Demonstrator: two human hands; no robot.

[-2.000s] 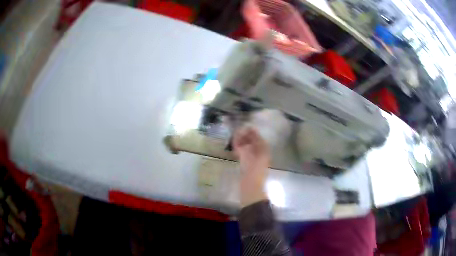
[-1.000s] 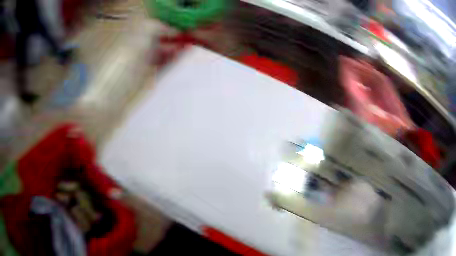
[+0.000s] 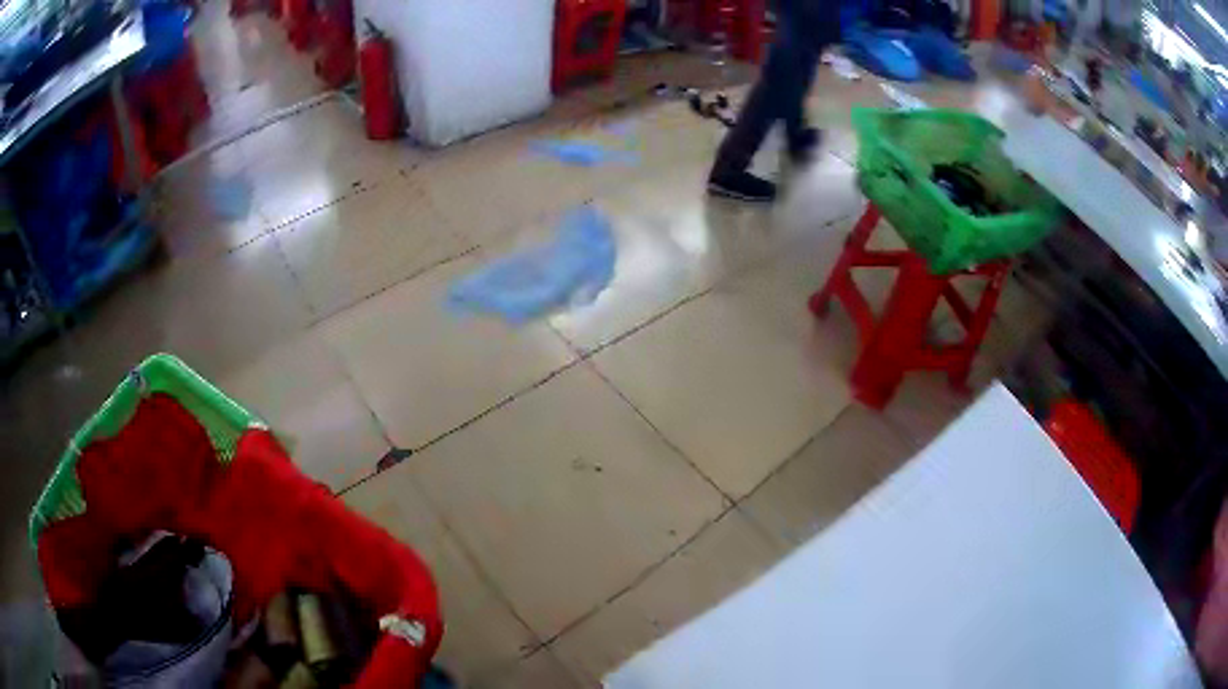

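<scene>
Neither of my hands is in the picture. Nearest in front of me at lower left is a basket with a green rim (image 3: 92, 444) and a red cloth lining (image 3: 317, 532). Inside it lie dark and grey cloth (image 3: 202, 612) and several small brown and greenish thread spools (image 3: 313, 630). The white sewing table (image 3: 929, 579) fills the lower right; the sewing machine is out of view.
A green basket (image 3: 1010, 232) with dark contents sits on a red stool (image 3: 889, 316) beyond the table. A person's dark-clad legs (image 3: 774, 101) are on the tiled floor. Blue plastic (image 3: 546, 269) lies there. A fire extinguisher (image 3: 380, 84) stands by a white pillar (image 3: 471, 67).
The view has swung left, away from the sewing machine to the floor and the red-lined basket. My hand, seen at the machine two seconds ago, is out of the picture.
</scene>
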